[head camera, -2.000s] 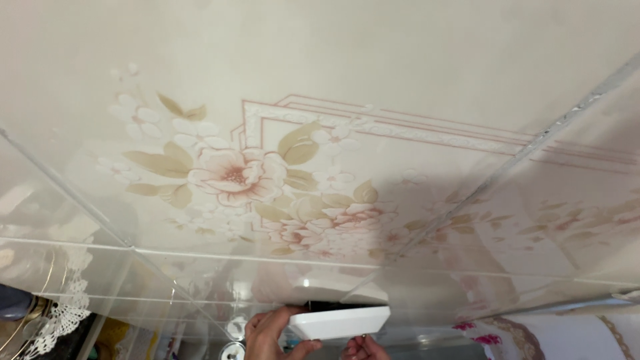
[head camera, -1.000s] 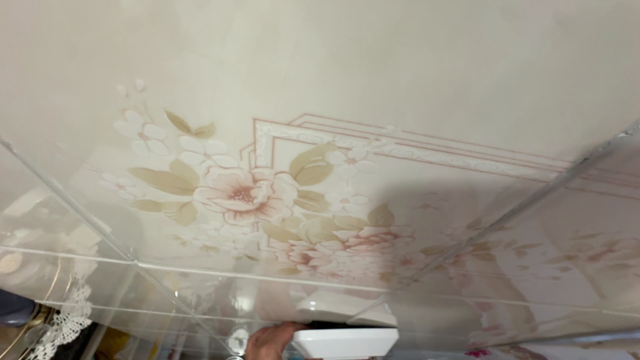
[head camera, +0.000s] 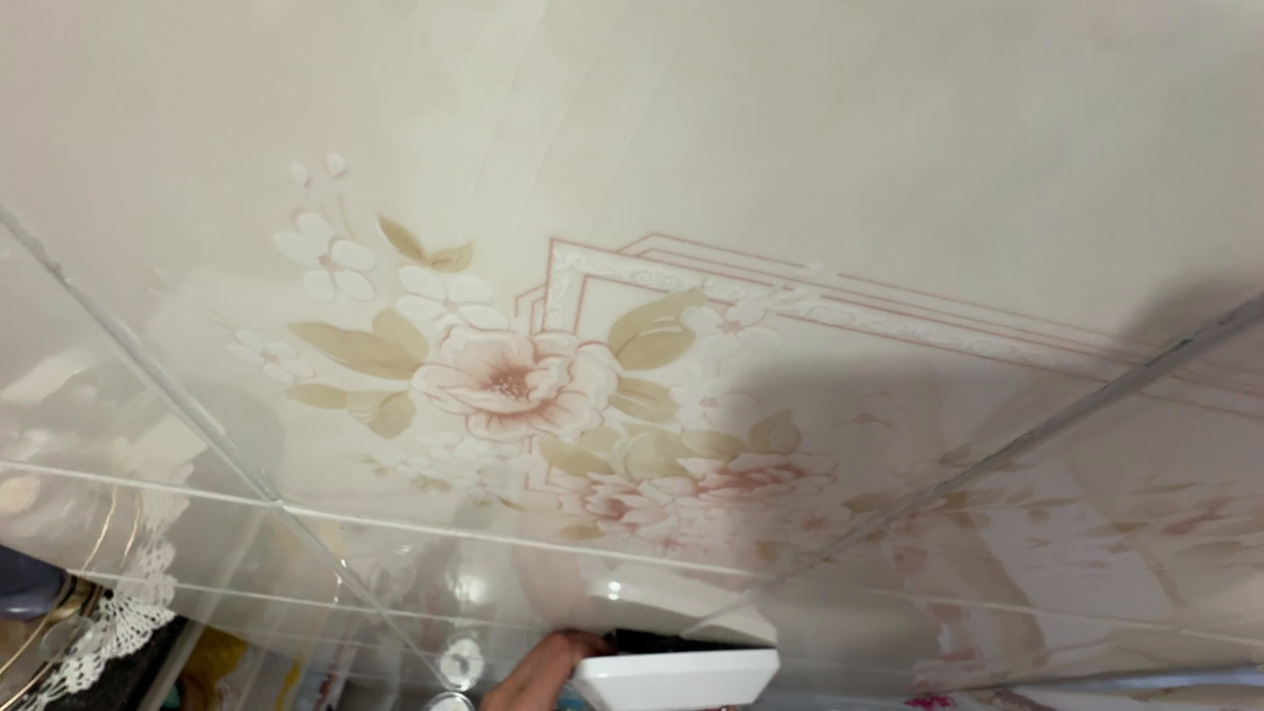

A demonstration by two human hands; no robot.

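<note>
My left hand (head camera: pixel 538 676) is at the bottom edge of the head view, its fingers on the left end of a white box-like object (head camera: pixel 676 679) with a dark opening along its top. The object is held close to a glossy tiled wall (head camera: pixel 750 118) printed with pink flowers and leaves. Only a tiny bit of skin shows under the object's lower right edge, so what my right hand does cannot be made out. The object's underside is cut off by the frame.
White crocheted lace (head camera: pixel 123 622) hangs at the lower left, over dark and yellow items. Small round white items (head camera: pixel 461 664) are left of my hand. At the lower right a pale horizontal edge (head camera: pixel 1116 681) runs along the wall.
My right hand, seen two seconds ago at the white object's lower right, has almost left the view. The view has shifted slightly, and the object now lies partly below the frame.
</note>
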